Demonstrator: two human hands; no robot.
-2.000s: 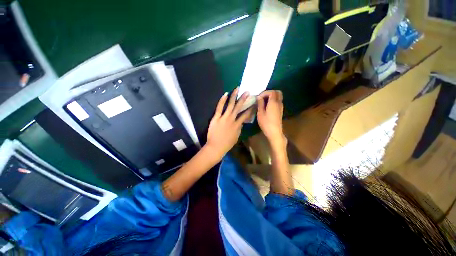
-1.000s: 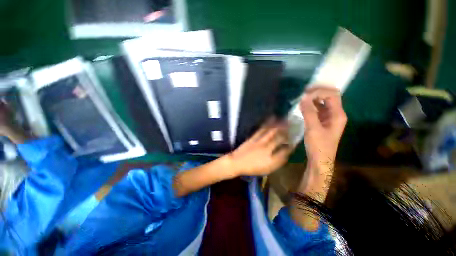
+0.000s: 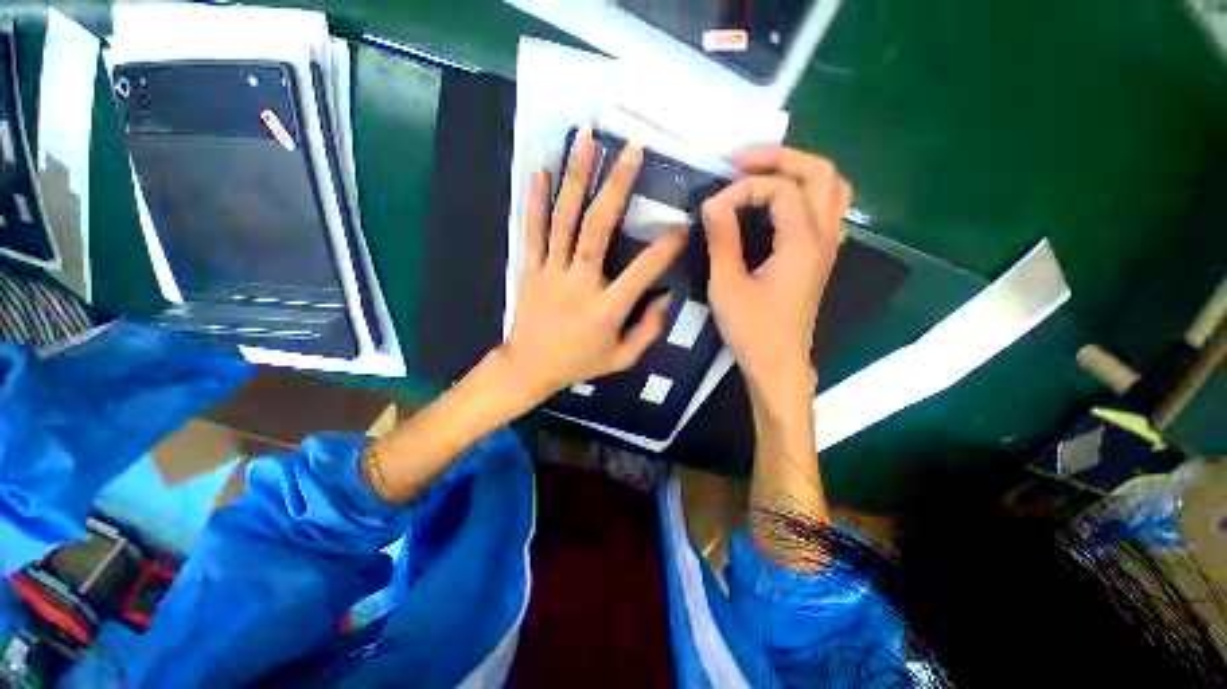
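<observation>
A dark tablet back cover [image 3: 619,393] lies inner face up in front of me, with white adhesive pads [image 3: 689,324] on it. White separator sheets [image 3: 549,84] show under and around it. My left hand [image 3: 579,303] lies on the cover with fingers spread, its index fingertip by an upper pad. My right hand [image 3: 774,256] is over the cover's upper right part, thumb and index fingertips together beside that pad; whether they pinch something small is hidden. A long white release liner strip [image 3: 942,339] lies to the right of my right forearm.
Black work mat [image 3: 471,222] shows on both sides of the cover. At left is a stack of glossy covers [image 3: 236,202] with white sheets; another cover [image 3: 707,16] lies at the top edge. A co-worker's blue sleeve [image 3: 121,417] is at lower left. A dark item [image 3: 1103,451] lies far right.
Both hands have moved left from the liner strip onto the cover. The strip, held up earlier, now lies on the bench, released. The view has shifted.
</observation>
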